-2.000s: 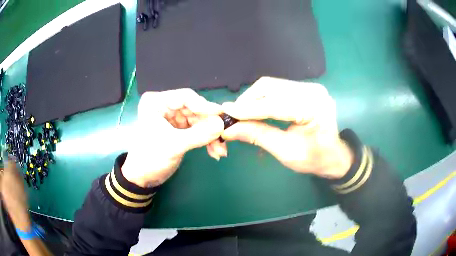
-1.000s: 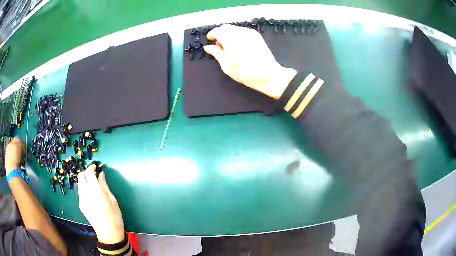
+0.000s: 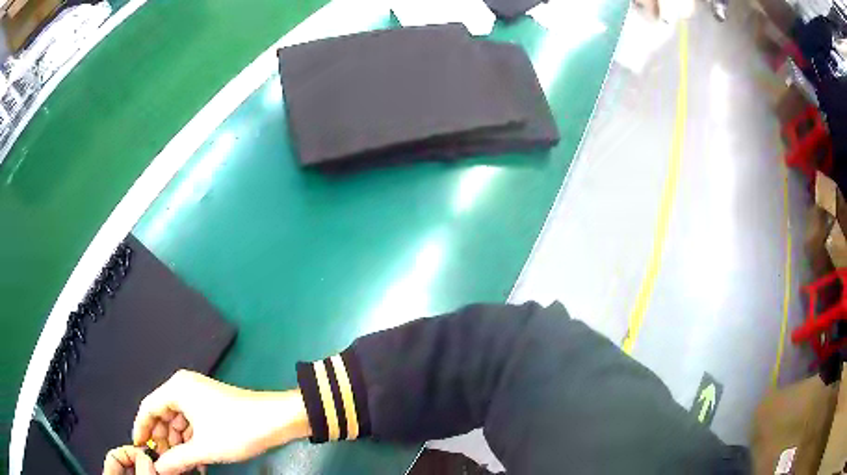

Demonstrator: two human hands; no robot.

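Note:
My right hand (image 3: 218, 422) is at the lower left, over the near edge of the centre pad (image 3: 153, 325). Its fingers pinch a small black part (image 3: 151, 453) with a bright yellow spot. My left hand (image 3: 125, 461) shows only as fingertips at the bottom edge, touching the same part; the rest is cut off. Laid-out black parts (image 3: 79, 325) stand in a row along the pad's far edge.
Stacked black pads (image 3: 399, 93) lie farther right on the green table (image 3: 325, 241). White scraps (image 3: 455, 14) lie behind them. The table's right edge borders a grey floor with yellow lines (image 3: 664, 204). Red frames (image 3: 822, 315) and cardboard boxes (image 3: 799, 427) stand at the far right.
The view has swung to the right. My right hand has left the row of parts and my left hand the loose heap; they have come together on a black and yellow part.

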